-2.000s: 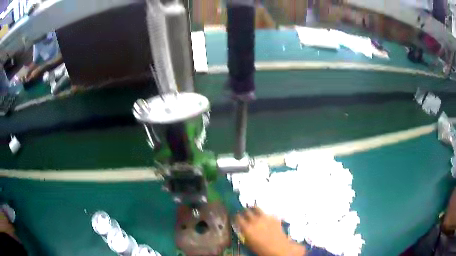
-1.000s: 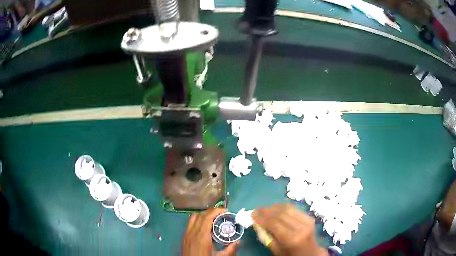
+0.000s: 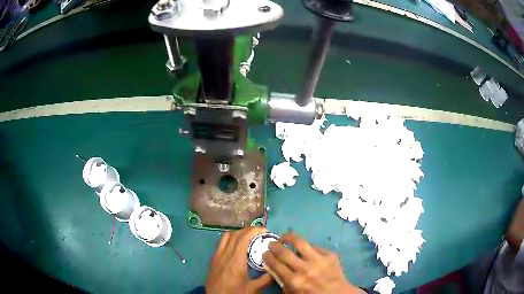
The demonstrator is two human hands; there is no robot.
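Observation:
My left hand [image 3: 234, 267] holds a round cup-shaped housing [image 3: 251, 256] at the bottom centre, just below the press base plate. A white toothed disc [image 3: 261, 249] lies in the housing's mouth. My right hand [image 3: 307, 267] has its fingertips on that disc and covers part of it. Three filled housings [image 3: 150, 225] stand in a slanting row to the left, with thin red wires beside them. A large heap of white discs [image 3: 368, 166] lies to the right, with one loose disc [image 3: 284, 175] beside the base plate.
The green arbor press [image 3: 221, 103] stands in front of me, its rusty base plate [image 3: 227, 204] above my hands. Its lever [image 3: 319, 63] rises at the right. The dark green conveyor [image 3: 402, 74] runs behind. Crumpled clear plastic lies at the far right. Another person's arm shows at the right edge.
The disc in my right hand has moved left from beside the housing into its mouth, covering the spokes. The view has shifted slightly, and the press appears higher and further right.

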